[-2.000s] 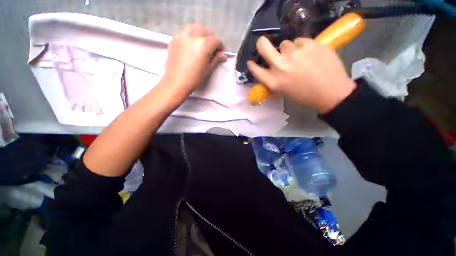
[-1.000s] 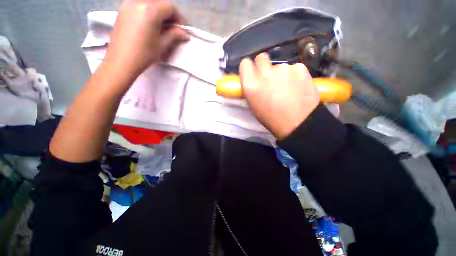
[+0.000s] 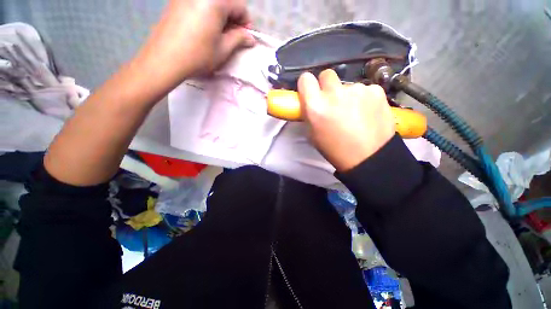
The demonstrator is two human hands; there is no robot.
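A pale pink garment panel (image 3: 226,124) lies on the grey-white table at its front edge. My left hand (image 3: 214,36), partly cut off by the top edge, pinches the panel's upper border left of the iron. My right hand (image 3: 347,117) is closed around the yellow-orange iron handle (image 3: 284,104). The dark steam iron (image 3: 344,51) rests over the panel's right part, its tip pointing left near my left fingertips. The iron's underside and the cloth below it are hidden.
A stack of pinkish pieces (image 3: 33,75) lies at the left of the table (image 3: 471,36). Dark ribbed hoses (image 3: 450,111) run from the iron to a blue line at right. Crumpled translucent white plastic (image 3: 510,172) lies at the right edge. A red item (image 3: 172,165) is below the table edge.
The view has shifted. Against the panel, the iron and my right hand have moved left along its upper border. The panel's left part has slid right, and my left hand still pinches the border.
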